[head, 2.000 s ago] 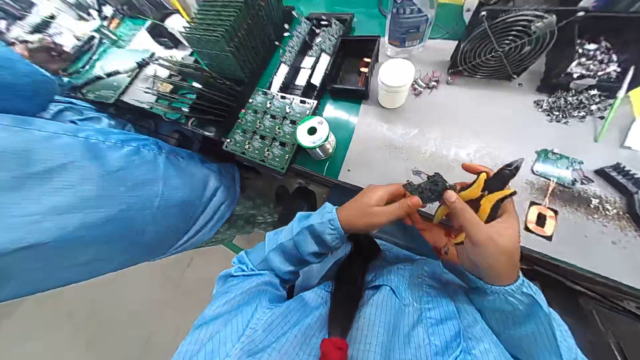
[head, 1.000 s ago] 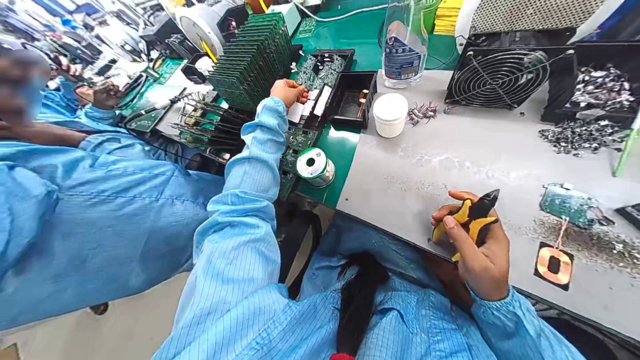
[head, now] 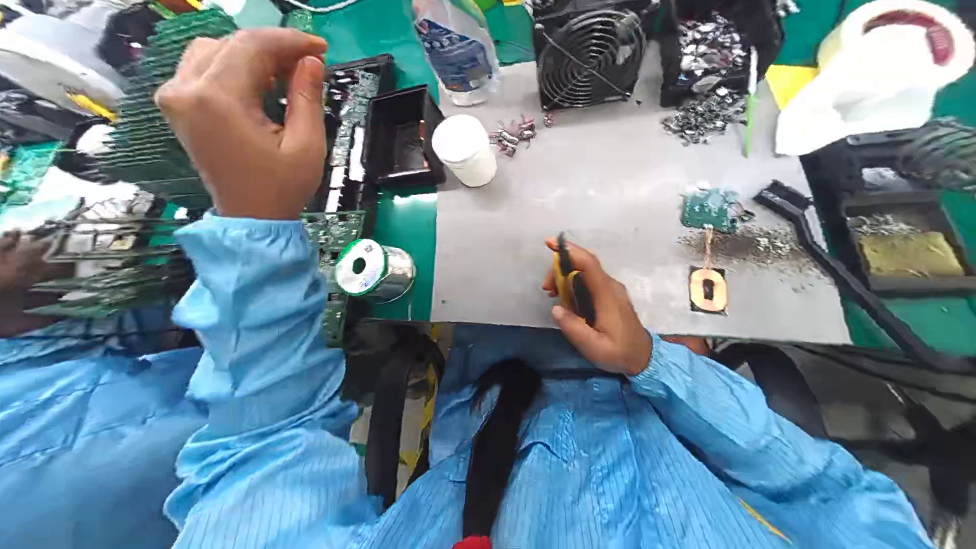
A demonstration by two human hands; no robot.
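My left hand [head: 248, 122] is raised over the left of the bench, fingers curled with thumb near the fingertips; whether it pinches anything small cannot be told. Behind it are a stack of green circuit boards [head: 156, 114] and a black tray of boards [head: 354, 99]. My right hand [head: 598, 313] holds yellow-and-black cutters [head: 572, 282] over the front of the grey mat [head: 518, 259]. Right of it lie a small circuit board [head: 711, 210] and a copper coil [head: 707, 290] joined by wires. A solder wire spool [head: 375, 271] stands below my left hand.
A white tub [head: 465, 150], a black box [head: 404, 137], a plastic bottle [head: 456, 49] and a fan [head: 591, 57] stand behind the mat. Metal parts [head: 705, 76] fill a black bin at the back. A black-handled tool [head: 846, 274] lies right. A co-worker's hand [head: 30, 282] is at far left.
Two seconds ago my left hand held a small dark part near the cutters; it then reached to the black tray and is now raised at the left. The view has swung right.
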